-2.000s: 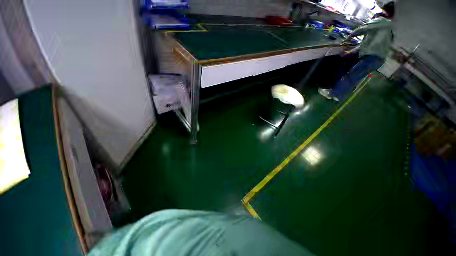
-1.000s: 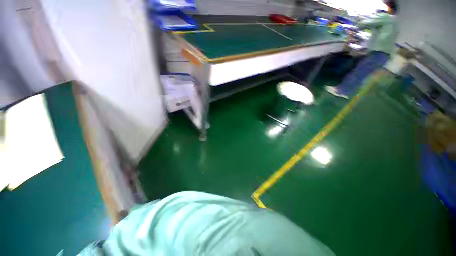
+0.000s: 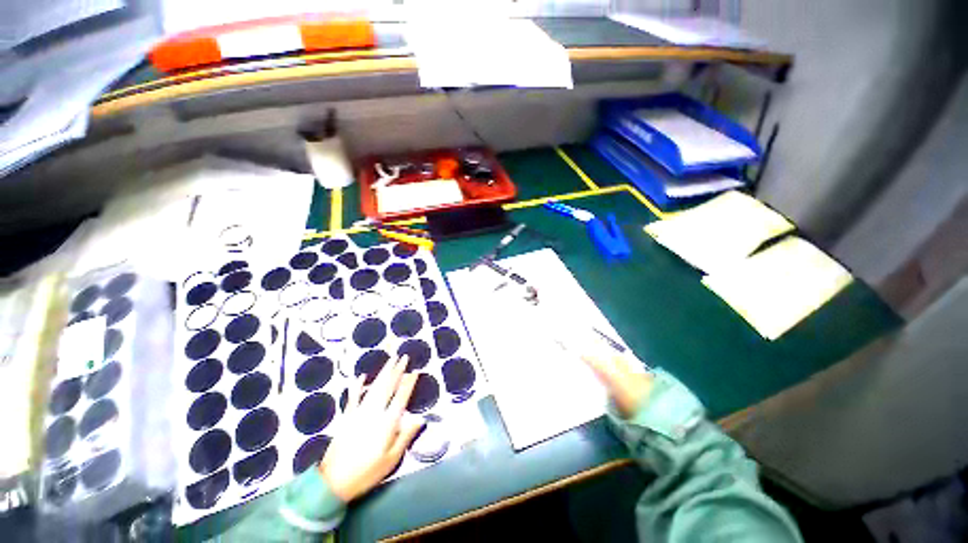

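Observation:
The white die-cut sheets [image 3: 318, 361] with rows of black discs lie in front of me. My left hand [image 3: 372, 430] rests on their lower right part, fingers spread and holding nothing. My right hand [image 3: 621, 380] is over the right edge of a plain white paper [image 3: 541, 361]. A short dark stick, perhaps a pen [image 3: 608, 339], shows just above its fingers; blur hides whether it is held. A dark tool, possibly the caliper [image 3: 507, 274], lies at the paper's top. A loose ring [image 3: 431, 438] lies by my left hand.
A bagged pack [image 3: 101, 392] lies left. A red tray [image 3: 435, 182] of small tools, a flat black case [image 3: 467, 221] and an orange knife [image 3: 409, 238] lie behind. A blue marker [image 3: 568, 211], blue holder [image 3: 609, 237], yellowish pads [image 3: 780, 281] and blue file trays [image 3: 679, 133] are right.
The view has swung from the green floor, another bench and a person to the workbench with the sheets. Both my hands have come into view.

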